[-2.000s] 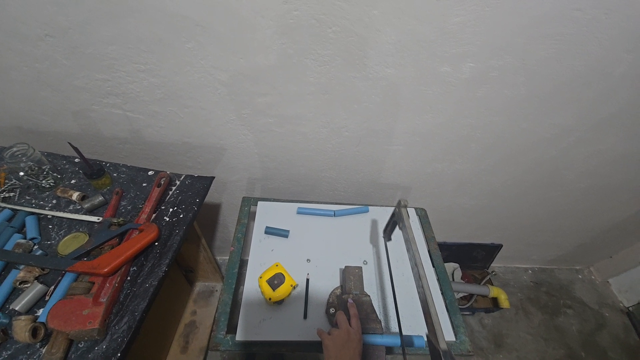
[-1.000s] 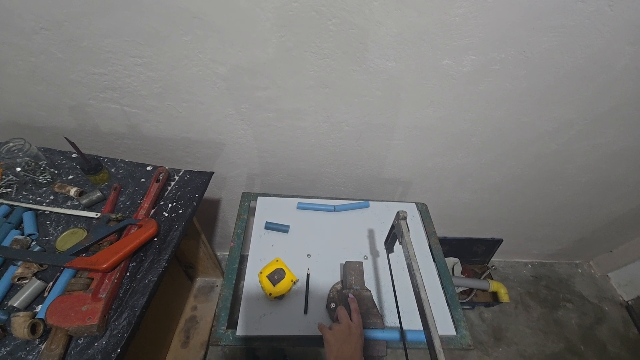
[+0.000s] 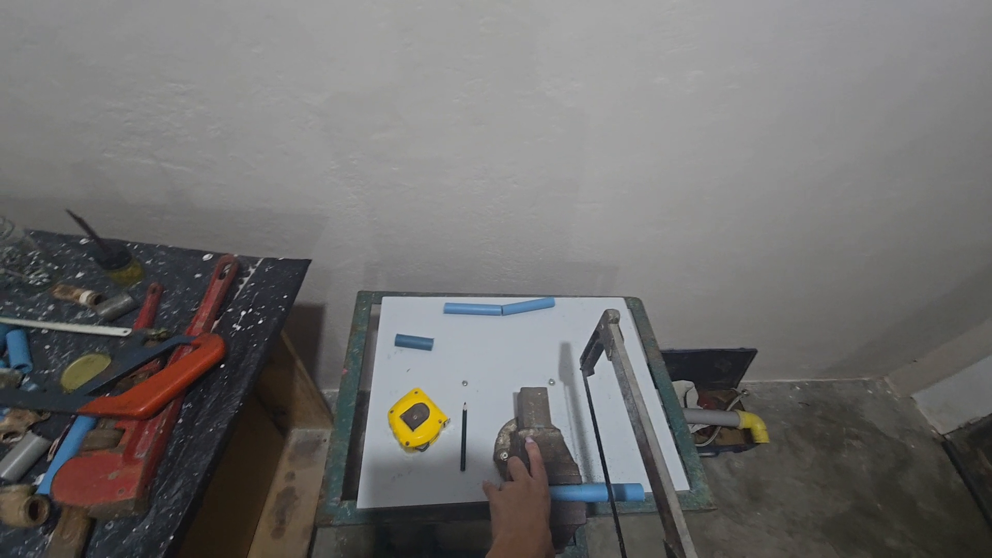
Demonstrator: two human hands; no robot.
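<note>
My left hand (image 3: 521, 500) rests on the metal bench vise (image 3: 542, 446), its fingers spread over the body near the jaws. A blue plastic pipe (image 3: 597, 492) is clamped in the vise and sticks out to the right. The blade of a metal-framed hacksaw (image 3: 639, 422) crosses the pipe right of the vise; the saw's near end runs out of view at the bottom. My right hand is not in view. Left of the vise lie a black pencil (image 3: 463, 438) and a yellow tape measure (image 3: 417, 419) on the white board (image 3: 480, 364).
Cut blue pipe pieces (image 3: 473, 309) and a short one (image 3: 414, 342) lie on the board. The dark side table (image 3: 267, 271) holds a red pipe wrench (image 3: 155, 442), an orange-handled hacksaw (image 3: 163, 387) and fittings. An open box (image 3: 725, 449) with a gray pipe stands on the floor at right.
The hacksaw has shifted slightly along its length over the blue pipe. My left hand has stayed on the vise.
</note>
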